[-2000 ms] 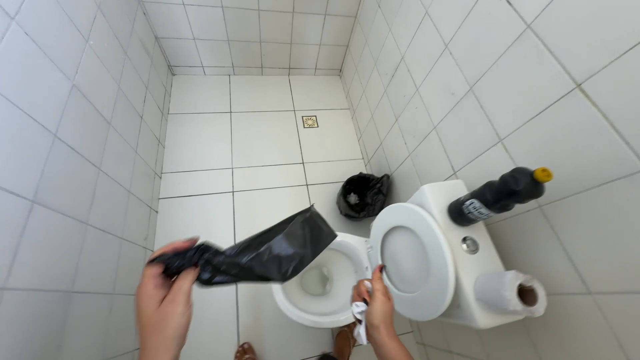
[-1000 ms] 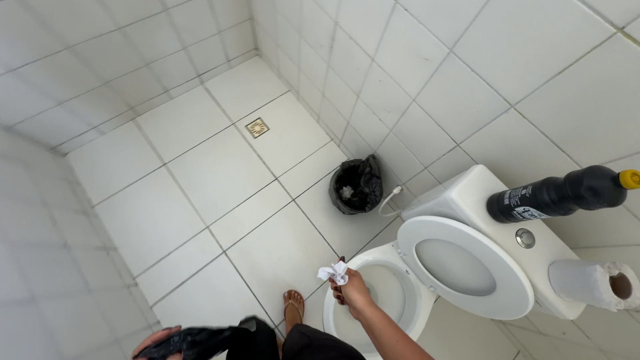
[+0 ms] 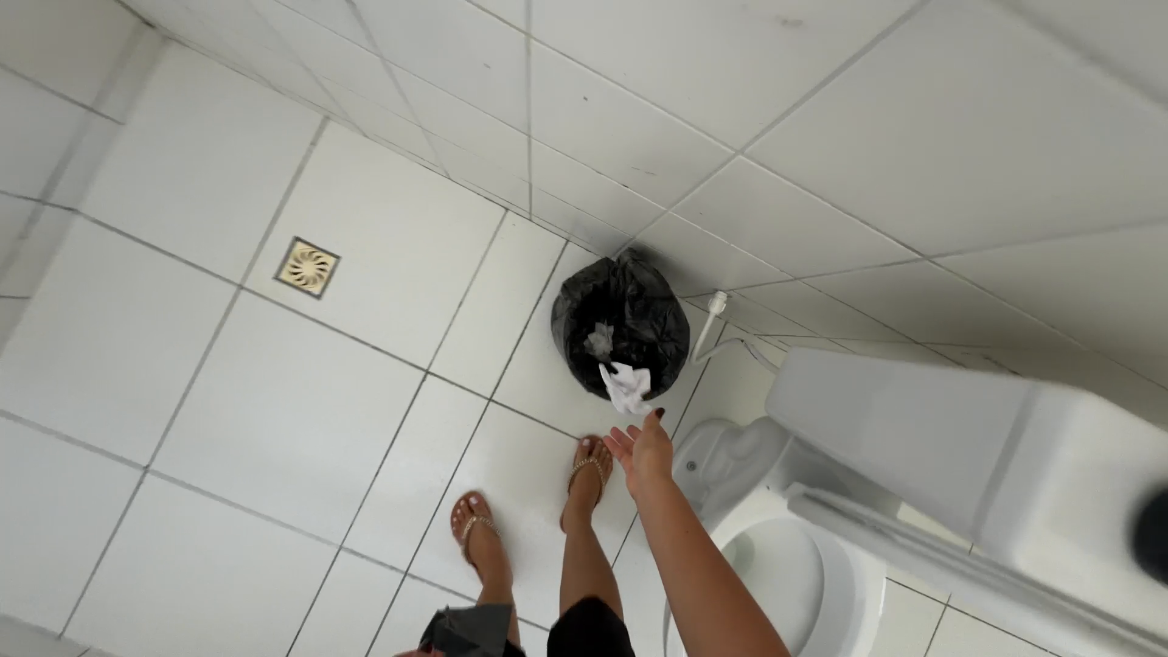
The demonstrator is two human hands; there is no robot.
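My right hand (image 3: 645, 450) reaches over the floor toward the waste bin lined with a black bag (image 3: 664, 319). Its fingers are extended, and a crumpled white paper (image 3: 626, 387) is just beyond the fingertips, over the bin's near edge; whether it still touches them is unclear. Inside the bin lies another crumpled piece of paper (image 3: 599, 340). At the bottom edge only a sliver of my left hand (image 3: 422, 652) shows, beside a piece of black plastic bag (image 3: 470, 630); its fingers are out of frame.
The white toilet (image 3: 776, 584) and its cistern (image 3: 903, 438) stand at the right, with a water hose (image 3: 707, 328) by the wall. My sandalled feet (image 3: 476, 525) are on the tiled floor left of the toilet. A square floor drain (image 3: 307, 267) lies at the upper left.
My right hand has moved from above the toilet bowl to the bin, and its fingers have opened from the white paper. The view has shifted toward the bin.
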